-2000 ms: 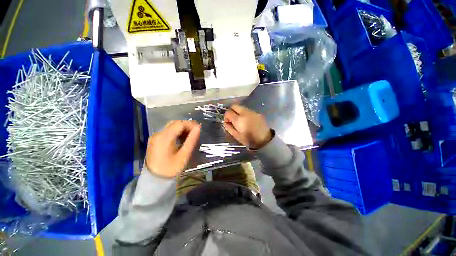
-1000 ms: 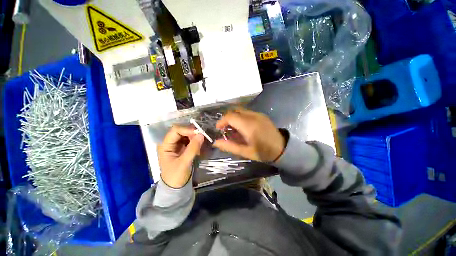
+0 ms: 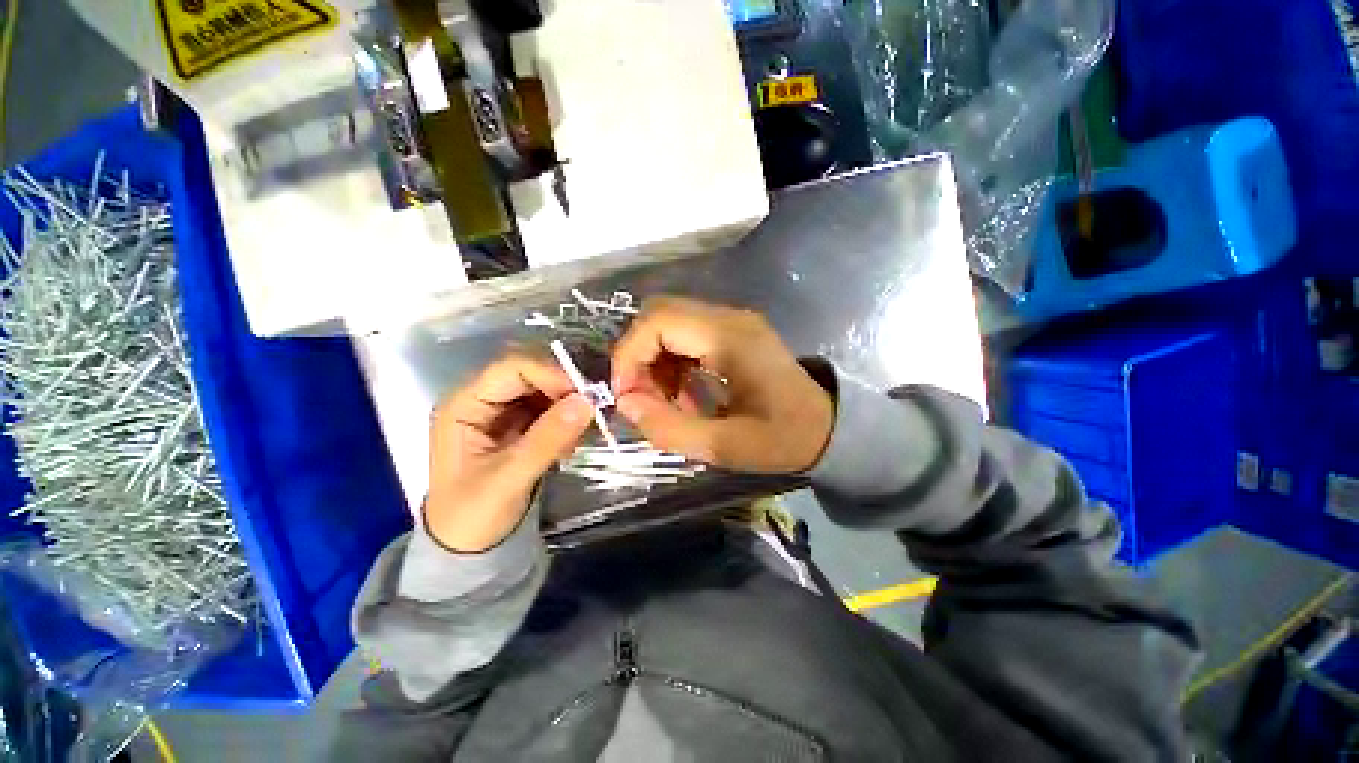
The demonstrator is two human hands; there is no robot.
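My left hand (image 3: 504,444) pinches a short white strip (image 3: 568,362) between thumb and fingertips; the strip slants from upper left to lower right. My right hand (image 3: 718,385) holds a small white piece (image 3: 601,395) against the middle of the strip, fingertips almost touching those of my left hand. Several white strips (image 3: 641,464) lie in a loose row on the metal tray (image 3: 879,283) below my hands. A looser group of small white pieces (image 3: 596,306) lies behind my hands near the machine; my right hand hides part of it.
The off-white machine (image 3: 641,134) with a dark working head (image 3: 465,142) stands behind the tray. At left is a blue bin (image 3: 268,522) piled with long white pieces (image 3: 105,388). At right are clear plastic bags (image 3: 984,134), a light blue stool (image 3: 1192,224) and a darker blue bin (image 3: 1095,432).
My hands have come together from apart, first with a strip in my left hand, now with a small piece against it. The camera view has shifted and turned.
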